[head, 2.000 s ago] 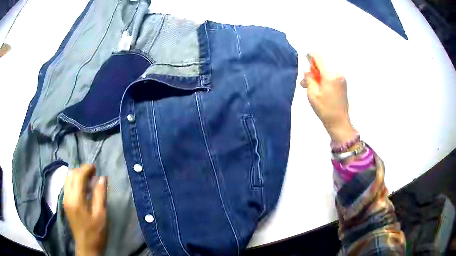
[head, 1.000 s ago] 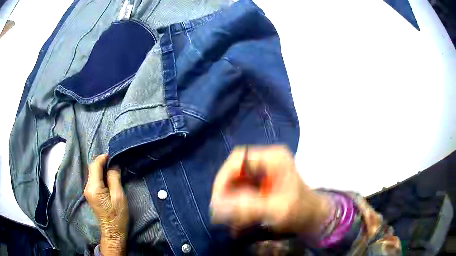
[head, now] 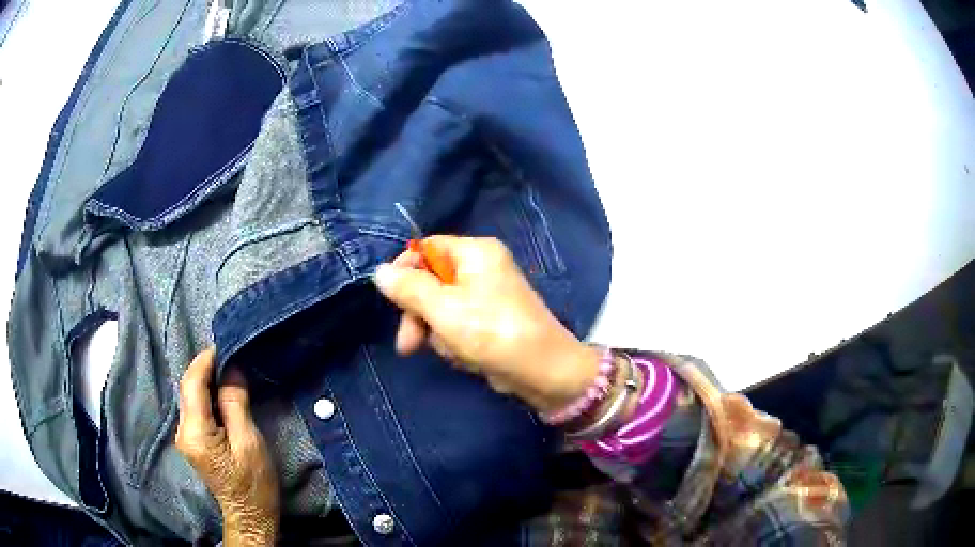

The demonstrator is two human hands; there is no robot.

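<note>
The dark blue denim jacket (head: 470, 139) lies partly inside out, its grey-blue wrong side showing at the left. My left hand (head: 227, 433) holds the folded dark band (head: 289, 305) at its left end, thumb and fingers at the edge. My right hand (head: 481, 310) grips the orange-red thread snips (head: 433, 260), mostly hidden in the fist. The blades point up and left over the band's corner seam. Whether they touch the cloth I cannot tell. Silvery buttons (head: 324, 408) show on the placket below.
The rounded dark blue pocket bag (head: 198, 134) lies on the grey side. A white label (head: 217, 19) shows at the top. The white table (head: 770, 160) curves around at the right. Dark clutter (head: 909, 438) is beyond its lower right edge.
My right hand has come from the right side of the table to the band's corner with the snips. My left hand has taken hold of the band. The jacket has shifted left and its front is folded.
</note>
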